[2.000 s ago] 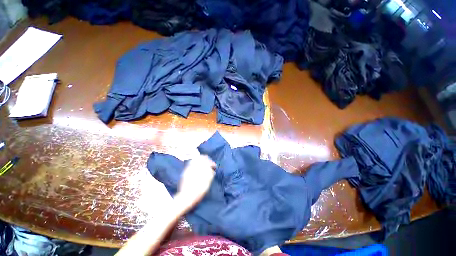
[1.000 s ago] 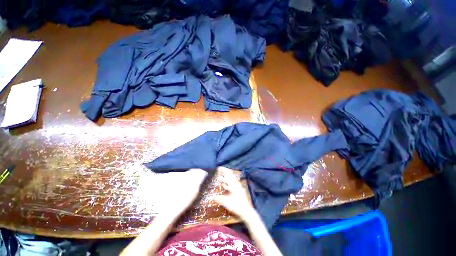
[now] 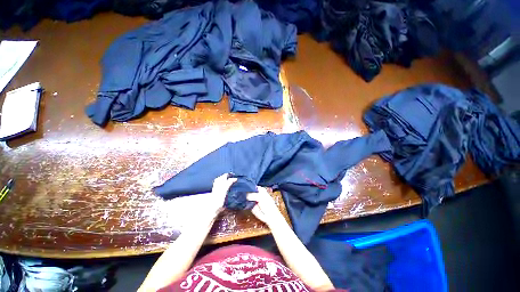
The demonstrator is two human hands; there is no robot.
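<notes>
A dark navy-grey jacket lies bunched on the table near its front edge, one part pointing left, one sleeve reaching right to the jacket stack. Red stitching shows on it. My left hand grips the left side of a small gathered part of the jacket. My right hand grips the right side of the same part. Some fingertips are hidden by the cloth.
A brown wooden table bears a jacket pile behind, a jacket stack at right, and a notepad and paper at left. A blue bin with dark garments stands below the right front edge.
The jacket was spread out, then folded over with its red stitching showing. Both hands have come to a gathered bit of cloth at its near edge. The view has shifted.
</notes>
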